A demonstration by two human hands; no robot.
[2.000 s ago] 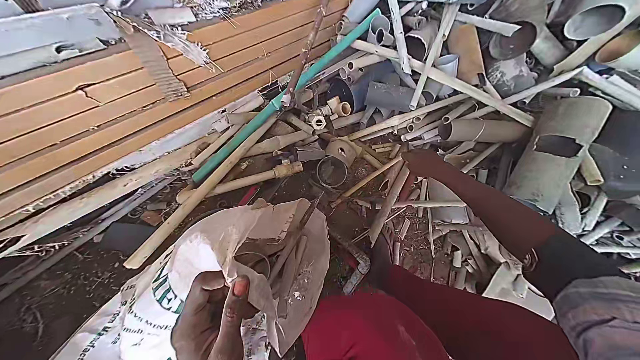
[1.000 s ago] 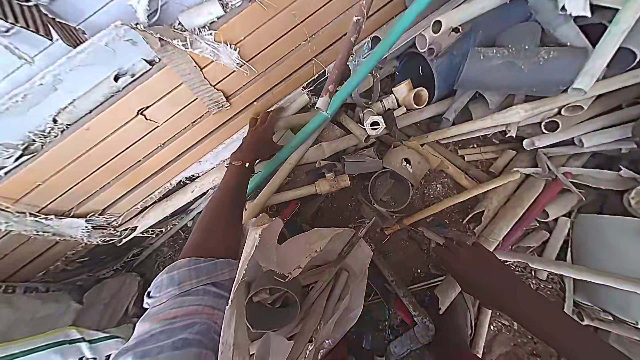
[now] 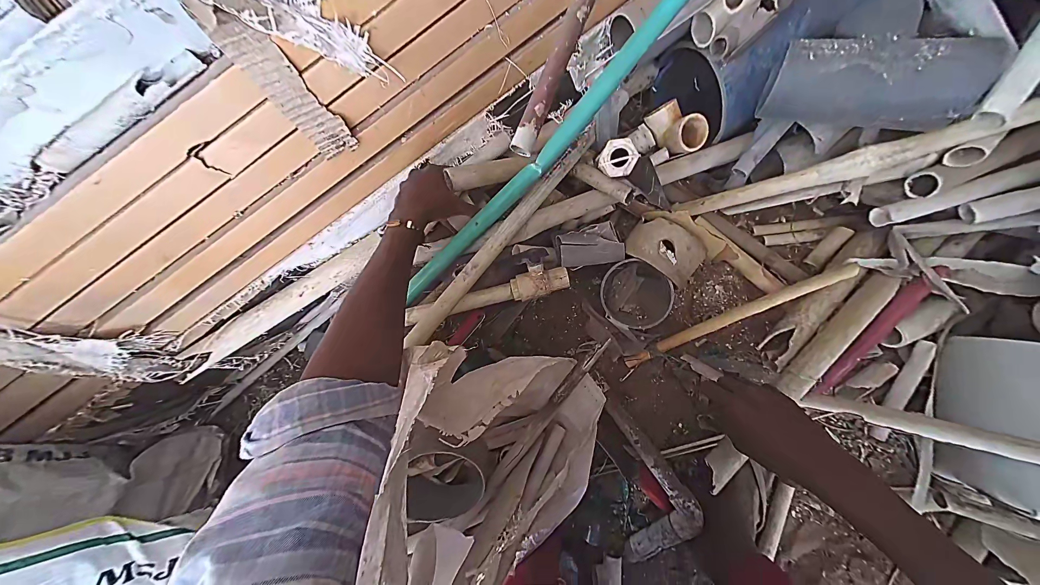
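Note:
My left hand (image 3: 426,197), with a bracelet at the wrist, is at the end of a pale plastic pipe (image 3: 486,174) beside the orange-brown slatted panel; its fingers are partly hidden, so its grip is unclear. A green pipe (image 3: 561,146) slants just right of it. My right hand (image 3: 735,402) is low over the soil, its fingertips at a small flat grey piece (image 3: 700,367). Near those fingertips lies the end of a thin yellowish pipe (image 3: 751,309). Between the hands are a grey pipe ring (image 3: 638,294) and a pipe with a coupling (image 3: 540,284). An open sack (image 3: 496,390) holds pipe scraps.
Slatted panels (image 3: 268,162) lean along the upper left. Heaped pipes fill the right side, with a large grey split pipe (image 3: 886,81) at the top and a grey curved piece (image 3: 987,414) at the right. An elbow pipe (image 3: 662,532) lies below, and a printed sack (image 3: 97,552) at lower left.
My left hand has left the sack's rim, where it was two seconds ago, and reached up to the pipes beside the panel. The view has shifted closer over the pile.

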